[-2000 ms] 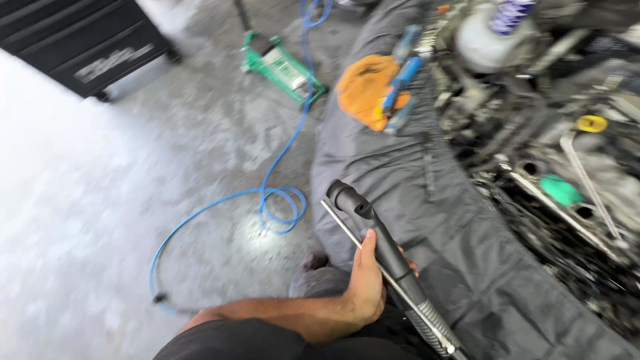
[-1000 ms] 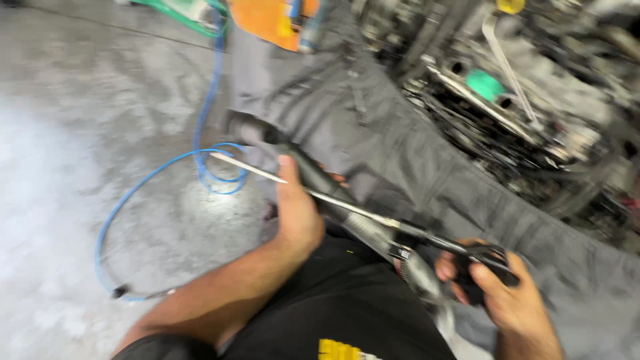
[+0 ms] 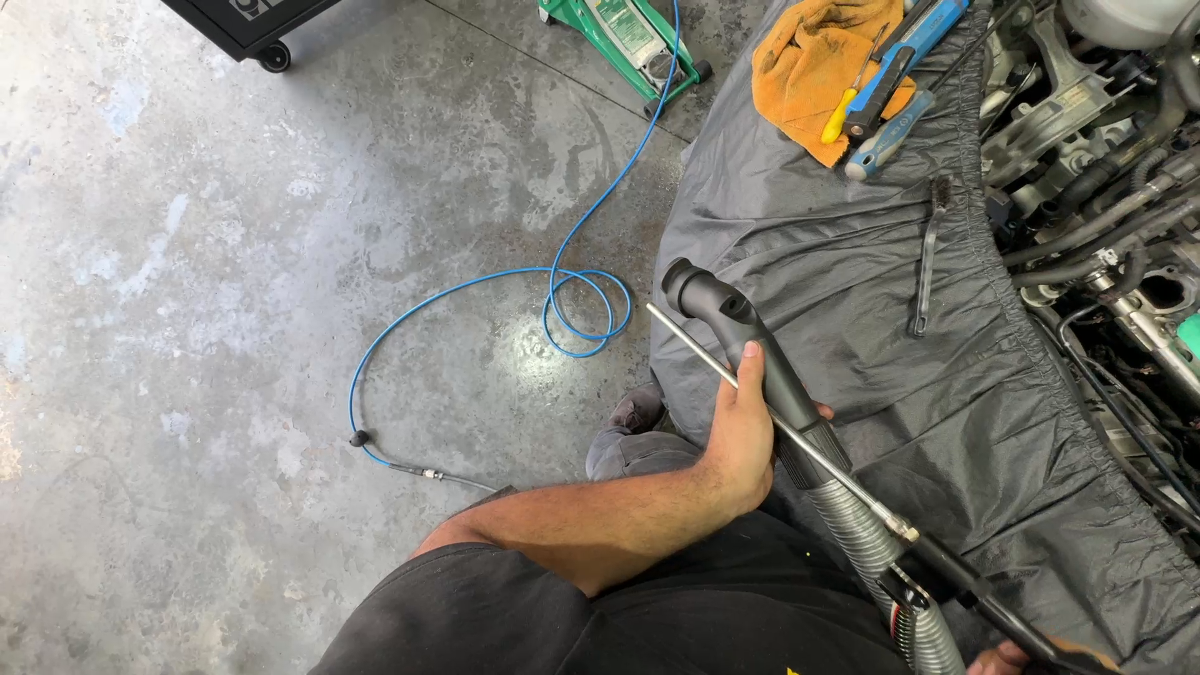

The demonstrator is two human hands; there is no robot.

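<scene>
My left hand [image 3: 747, 431] is wrapped around the black plastic handle [image 3: 764, 352] of a vacuum hose, whose grey ribbed hose [image 3: 855, 534] runs down to the lower right. Across the handle and my left hand lies the thin metal tube of an air blow gun [image 3: 816, 455], its tip pointing to the upper left. The gun's black body [image 3: 947, 572] is at the lower right, over the hose. Only part of my right hand [image 3: 1008, 658] shows, at the bottom edge beneath the black rear end of the gun; its grip is mostly out of view.
A grey fender cover [image 3: 844, 253] drapes the car's edge, bearing an orange cloth [image 3: 797, 75], a blue work light or tool [image 3: 900, 66], screwdrivers and a small black brush [image 3: 928, 258]. Right is the open engine bay [image 3: 1116, 187]. A blue air hose [image 3: 450, 281] loops on the floor near a green jack [image 3: 623, 42].
My right hand, seen on the blow gun's black rear part a second ago, has moved mostly out of view at the bottom right. The left hand still holds the vacuum handle.
</scene>
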